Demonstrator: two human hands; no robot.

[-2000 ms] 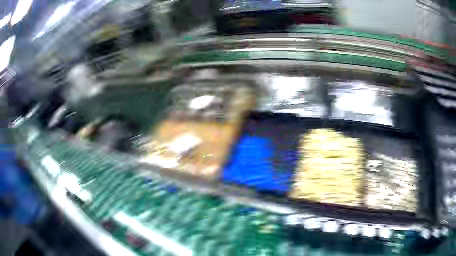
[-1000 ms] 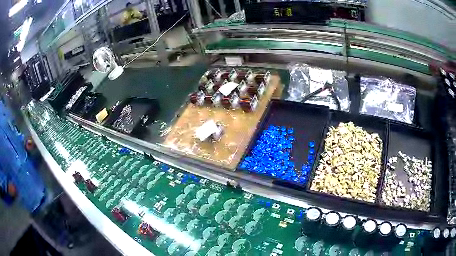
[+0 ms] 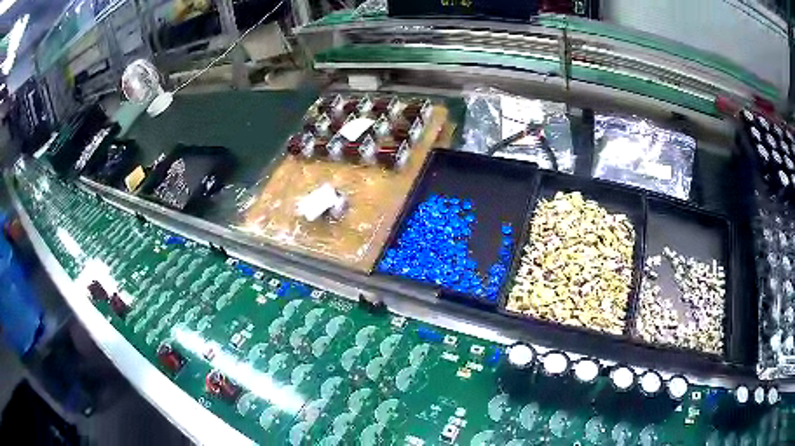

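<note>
No hand of mine is in the picture. A long green circuit board (image 3: 288, 340) with rows of pale round footprints runs along the front. A row of several black capacitors with whitish tops (image 3: 587, 370) stands on it at the lower right. A copper-red wound coil (image 3: 221, 384) stands near the board's front edge. Behind the board, blue disc parts (image 3: 445, 248) lie in the left black bin, cream-yellow components (image 3: 575, 261) fill the middle bin, and whitish-grey components (image 3: 684, 300) lie in the right bin.
Dark red wound parts (image 3: 370, 131) stand on a plastic-covered tan base (image 3: 296, 235). Shiny bags (image 3: 645, 157) lie behind the bins, with dark-handled cutters (image 3: 520, 137) on the left one. A capacitor tray (image 3: 771, 157) is at far right. A small fan (image 3: 141, 83) and black trays are at left. Someone's blue clothing (image 3: 19, 292) shows at far left.
The first frame is blurred; the view is now sharp. Since one second ago the bins, board and base have shifted left and slightly up in the picture. No part has visibly moved on the bench.
</note>
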